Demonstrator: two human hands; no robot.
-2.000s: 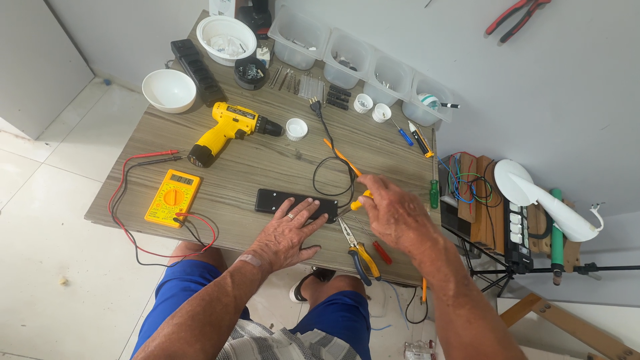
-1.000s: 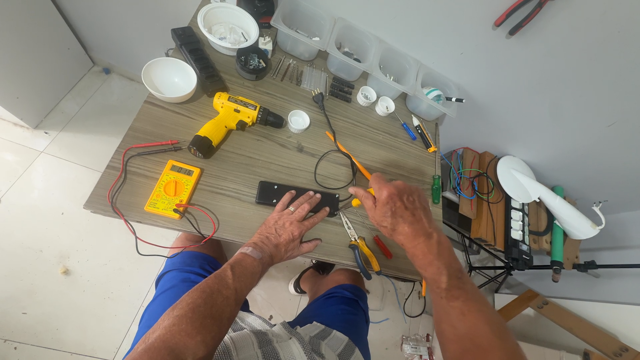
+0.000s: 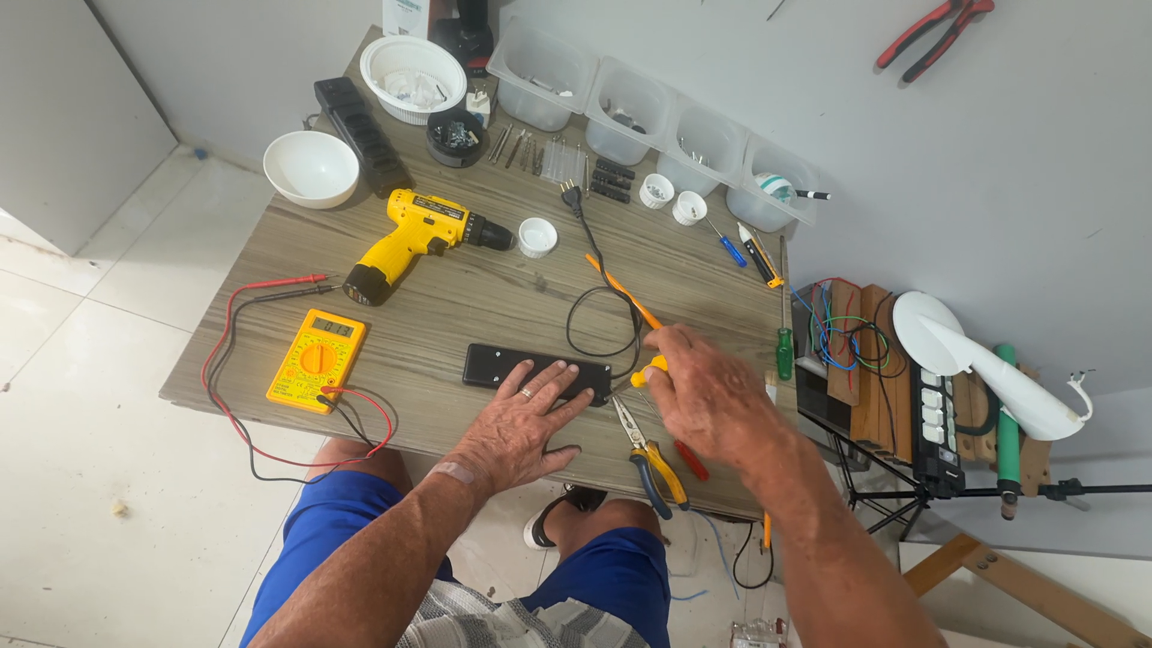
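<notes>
My left hand (image 3: 526,427) lies with spread fingers on a black power strip (image 3: 490,363), seen from its screwed side, pressing it on the wooden table. The strip's black cord (image 3: 589,290) loops away behind it to a plug (image 3: 571,194). My right hand (image 3: 711,391) grips a yellow-handled screwdriver (image 3: 650,371), its shaft pointing at the strip's right end; the tip is hard to make out. Just right of the strip lie long-nose pliers (image 3: 643,436) with blue and yellow handles, and a small red-handled tool (image 3: 691,460). An orange stick-like tool (image 3: 623,290) reaches under my right hand.
A yellow multimeter (image 3: 317,360) with its leads lies at left, a yellow cordless drill (image 3: 409,238) behind it. White bowls (image 3: 310,169), a small white cup (image 3: 537,238) and clear plastic bins (image 3: 630,108) stand farther back. A green-handled screwdriver (image 3: 785,353) lies near the right edge.
</notes>
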